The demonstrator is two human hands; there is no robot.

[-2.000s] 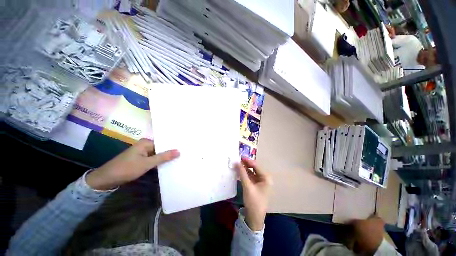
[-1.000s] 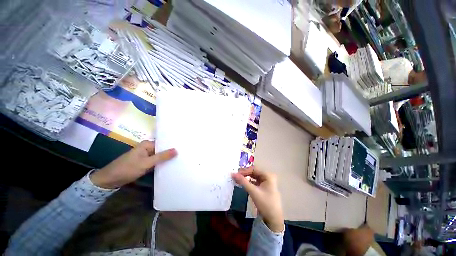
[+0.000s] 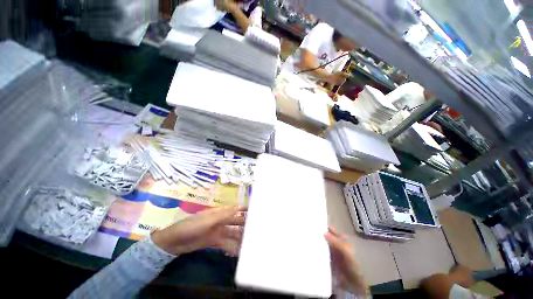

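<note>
A large white panel (image 3: 286, 228) with rounded corners is held up in front of me, glossy and blank on the side that shows. My left hand (image 3: 204, 229) is at its left edge, blurred, with the fingertips partly behind the panel. My right hand (image 3: 346, 257) is at its right edge, thumb up along the side, other fingers mostly hidden. Behind the panel, a fan of white rods (image 3: 175, 157) and small white parts (image 3: 235, 170) lie on a printed colour sheet (image 3: 169, 198).
Clear bags of small white parts (image 3: 64, 217) lie at the left. A tall panel stack (image 3: 222, 99) stands behind the rods. Panels with dark green windows (image 3: 386, 204) lean at the right on cardboard (image 3: 374, 257). Another person's hand (image 3: 447, 283) is at the lower right. People work beyond the bench.
The view has tilted up and shows more of the hall. The panel now appears lower and further right, turned slightly. Both hands remain at its sides, the left now nearer its edge.
</note>
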